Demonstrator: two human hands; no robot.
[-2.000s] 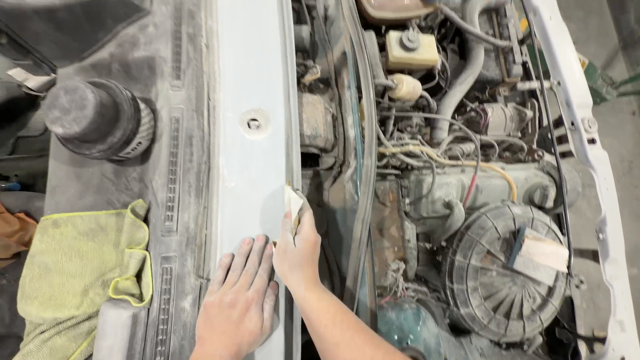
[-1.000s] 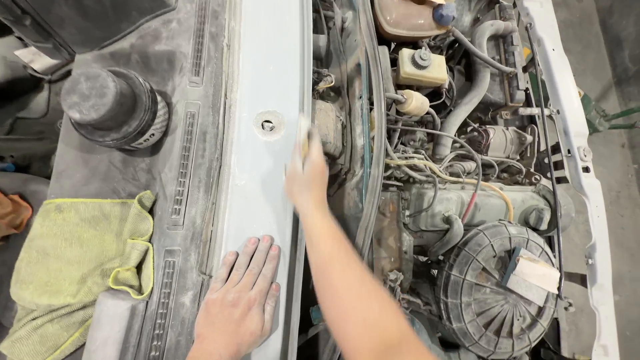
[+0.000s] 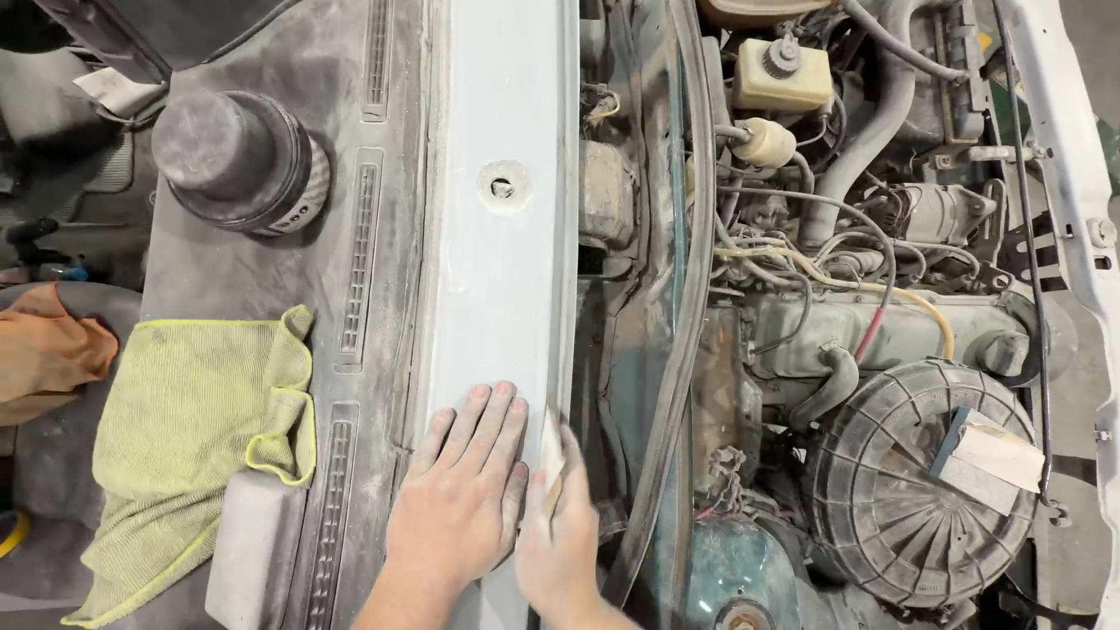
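A pale, dust-covered car cowl panel (image 3: 499, 289) runs from top to bottom of the view, with a round hole (image 3: 502, 187) in its upper part. My left hand (image 3: 468, 477) lies flat on the lower part of this panel, fingers apart, holding nothing. Just to its right, my right hand (image 3: 560, 516) pinches a folded piece of sandpaper (image 3: 551, 451) against the panel's right edge. Part of the sheet is hidden by the fingers.
On the dusty dashboard left of the panel are a black lidded container (image 3: 245, 162) and a yellow-green microfibre cloth (image 3: 192, 402). The engine bay opens at right, where a sanding block with paper (image 3: 989, 459) rests on the round air filter housing (image 3: 927, 542).
My right hand went up along the panel's edge, then came back down beside my left hand. The left hand stays flat on the panel.
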